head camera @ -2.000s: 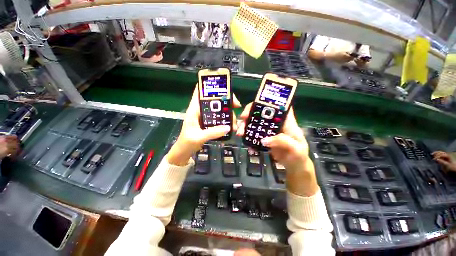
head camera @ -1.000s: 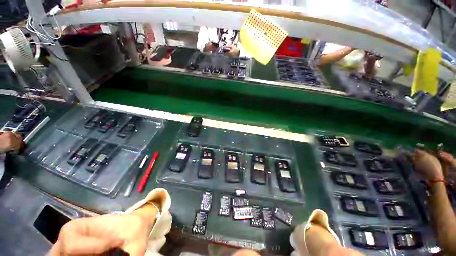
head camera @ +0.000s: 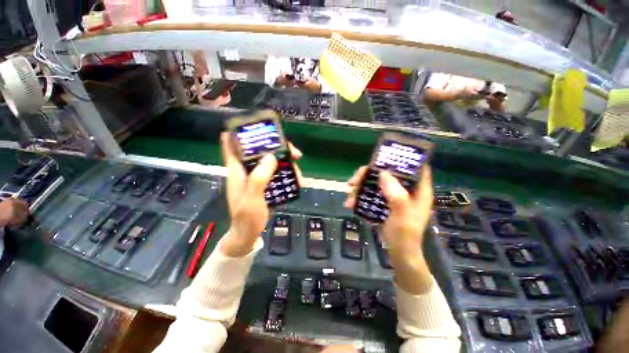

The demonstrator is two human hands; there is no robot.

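Observation:
My left hand (head camera: 248, 196) holds a black keypad phone (head camera: 281, 180) with a lit white and blue screen, tilted a little. My left thumb lies over the upper keys below the screen. My right hand (head camera: 407, 214) holds a second black keypad phone (head camera: 372, 196), its lit screen showing lines of text. My right thumb is on the keys just below that screen. Both phones are upright, facing me, apart from each other, and slightly blurred. Loose batteries (head camera: 331, 296) lie below, between my forearms. Phones lie back up in the centre tray (head camera: 317, 238), partly hidden by my right hand.
Left tray (head camera: 148, 256) and right tray (head camera: 507, 303) hold more phones. A red pen (head camera: 201, 249) lies beside a thin silvery one. A smartphone (head camera: 72, 324) lies lower left. Yellow perforated sheets (head camera: 350, 69) hang from the shelf (head camera: 255, 43). Another person's hand (head camera: 12, 212) is at the left edge.
One second ago both hands were low at the near edge and no phone showed in them. Now both are raised, each with a phone. The upper-left phone in the centre tray no longer shows.

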